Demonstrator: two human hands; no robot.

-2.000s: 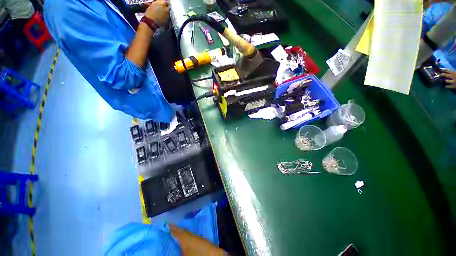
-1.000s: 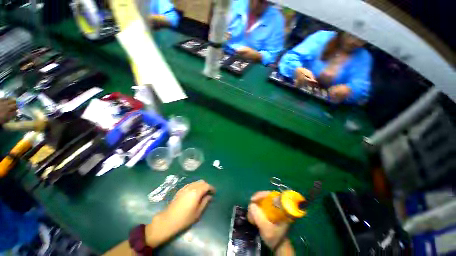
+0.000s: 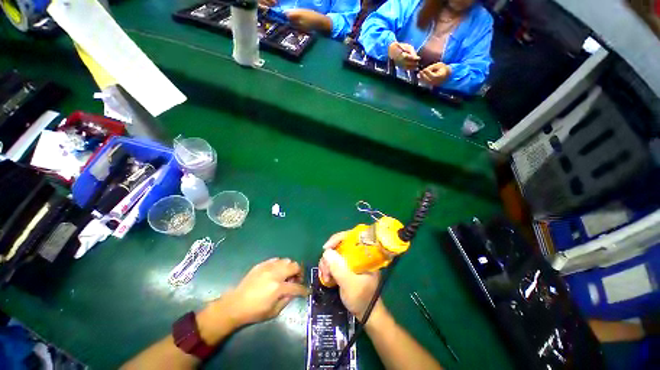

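An open-backed smartphone (image 3: 331, 329) lies on the green mat at the bottom middle, its black battery with white print facing up. My right hand (image 3: 346, 278) is closed around a yellow-orange electric screwdriver (image 3: 369, 246) over the phone's upper end; its tip is hidden. Its black cord hangs across the phone. My left hand (image 3: 269, 290) rests at the phone's upper left edge, fingertips near its frame; I see nothing held in it, but whether the fingertips hold something small cannot be told.
Clear cups with small bits (image 3: 229, 211), a whitish bottle (image 3: 195, 190), a white coiled bundle (image 3: 192, 261) and a blue tool bin (image 3: 168, 177) are at left. Tweezers (image 3: 434, 327) and a black parts tray (image 3: 483, 289) are at right. Workers in blue smocks sit opposite.
The view has turned from the left neighbour's side to the phone in front. Both hands, seen apart a second ago, are now closer together at the phone's upper end.
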